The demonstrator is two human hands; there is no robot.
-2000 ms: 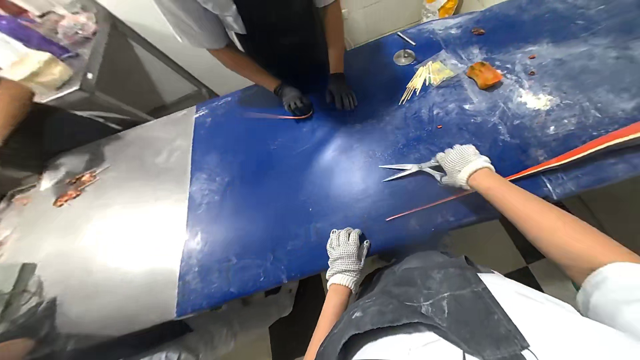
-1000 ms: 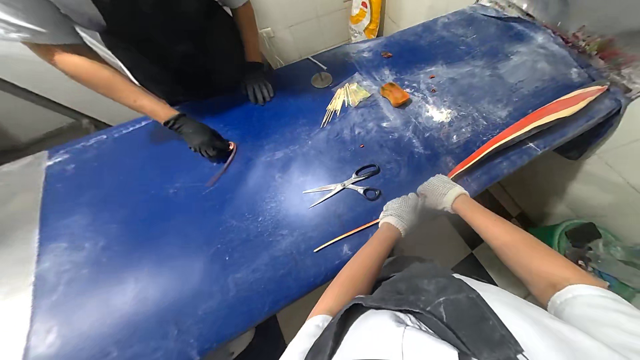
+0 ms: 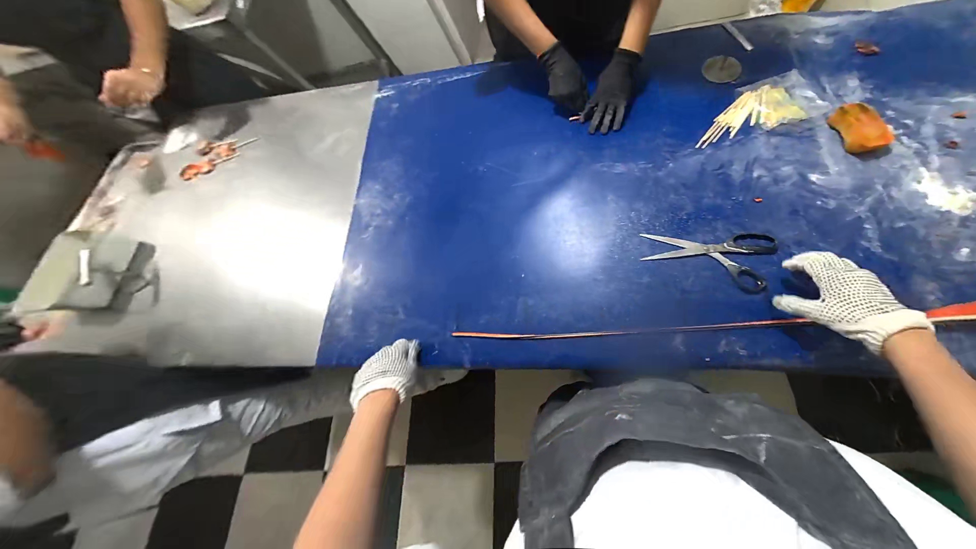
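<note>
My left hand (image 3: 387,371), in a white dotted glove, rests at the near edge of the blue table, left of the end of a thin red and pale strip (image 3: 572,335). The strip runs along the near side of the table to the right. My right hand (image 3: 837,296), gloved alike, is over the strip with its fingers spread; whether it touches the strip I cannot tell. Just left of its fingertips lie open scissors (image 3: 709,250) with black handles, blades pointing left. A wider red and pale piece (image 3: 953,312) shows behind the right wrist.
Across the table a co-worker's black-gloved hands (image 3: 602,91) hold a small piece. Thin wooden sticks (image 3: 751,110), a metal disc (image 3: 721,69) and an orange block (image 3: 861,128) lie at the back right. Skewered pieces (image 3: 207,162) and a grey-green item (image 3: 91,271) are on the steel surface (image 3: 297,152).
My hands, close together on the strip one second ago, are now far apart, the left one at the table edge. The scissors lie on the table as before. The view has swung left.
</note>
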